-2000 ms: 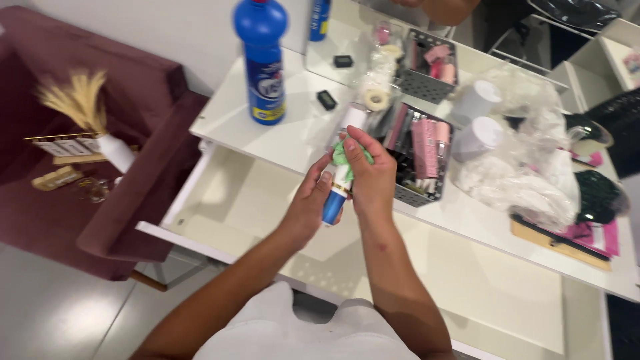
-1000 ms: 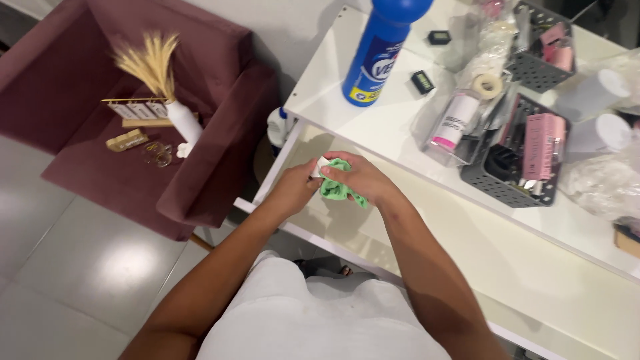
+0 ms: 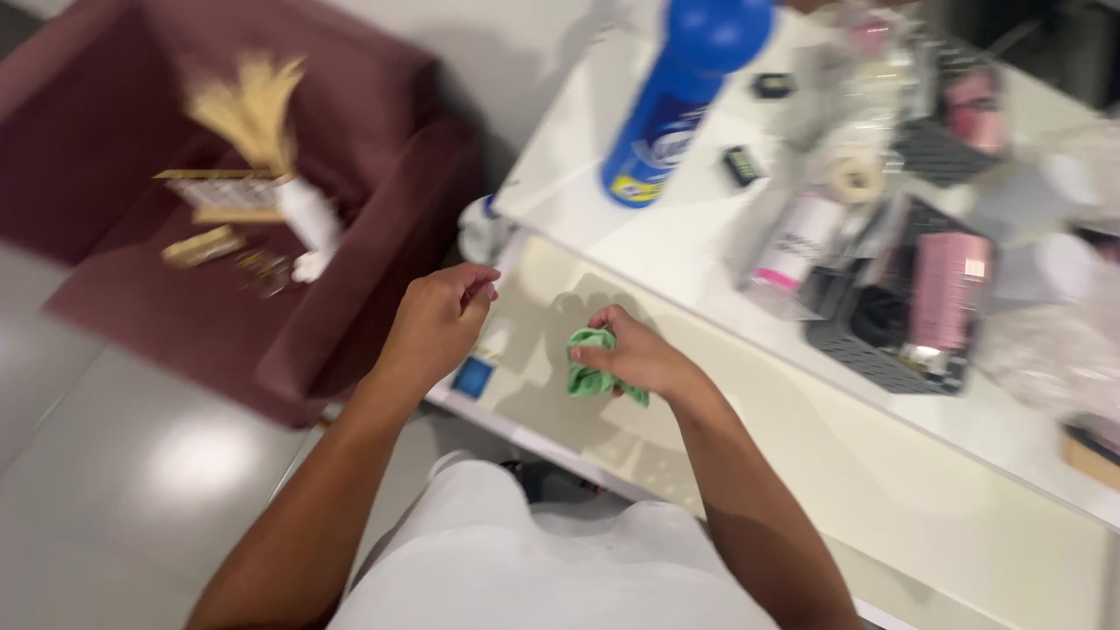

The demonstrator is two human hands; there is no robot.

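Note:
My right hand (image 3: 634, 354) grips a crumpled green cloth (image 3: 591, 363) above the open white drawer (image 3: 787, 464). To its left, my left hand (image 3: 437, 324) is raised over the drawer's left end, fingers loosely bent and nothing seen in them. Below that hand a small item with a blue end (image 3: 473, 377) lies in the drawer's front left corner, partly hidden by the hand. A large blue bottle (image 3: 656, 131) stands on the white tabletop (image 3: 560, 188) behind the drawer.
Grey baskets (image 3: 875, 350) with pink packages, a white and pink container (image 3: 801, 241), a tape roll (image 3: 855, 179) and small black boxes (image 3: 742, 166) stand on the tabletop. A maroon armchair (image 3: 367, 289) holding a white vase (image 3: 308, 214) is at the left.
My hands were together around the cloth and are now apart, the cloth in the right one. The blue-ended item, in my hands two seconds ago, now lies in the drawer.

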